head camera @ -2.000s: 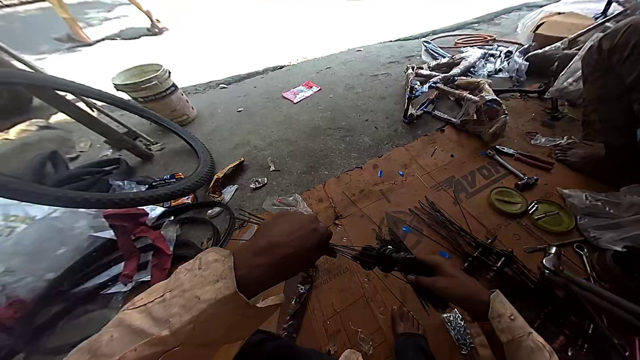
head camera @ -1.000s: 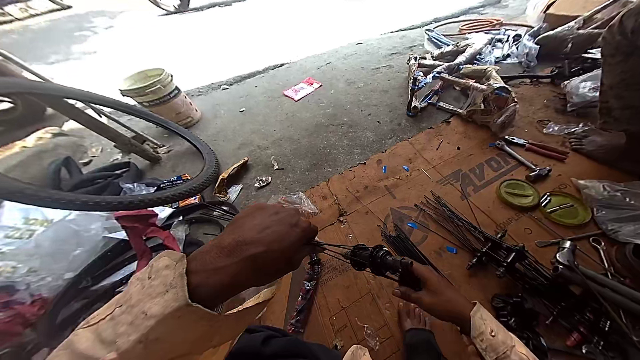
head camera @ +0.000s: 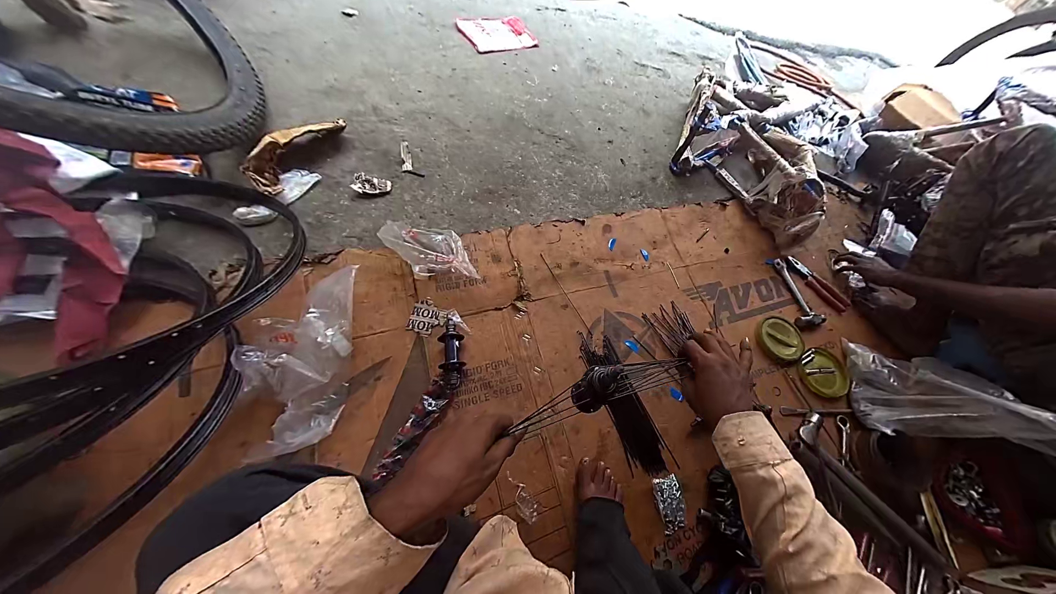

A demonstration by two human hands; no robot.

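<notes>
A black bicycle wheel hub (head camera: 596, 389) threaded with thin dark spokes hangs between my hands. My left hand (head camera: 462, 462) is closed around the spoke ends on the hub's left side. On the right, my right hand (head camera: 716, 375) grips the spokes fanning out from the other side. Behind and below the hub, a bundle of loose black spokes (head camera: 639, 433) lies on the flattened cardboard (head camera: 528, 313), with more spoke ends showing near my right fingers. Another dark hub or axle part (head camera: 451, 346) stands left of them.
Black wheel rims (head camera: 280, 272) and a tyre (head camera: 247, 99) lie left. Clear plastic bags (head camera: 318, 363) rest on the cardboard. A hammer (head camera: 799, 293), pliers (head camera: 818, 285) and green round tins (head camera: 780, 339) are at right, beside another person's hands (head camera: 874, 280). A wrapped bicycle frame (head camera: 775, 165) lies behind.
The view has tilted down and turned. My hands are now farther apart, with the hub between them and spokes spread out to both sides; earlier my right hand was at the hub.
</notes>
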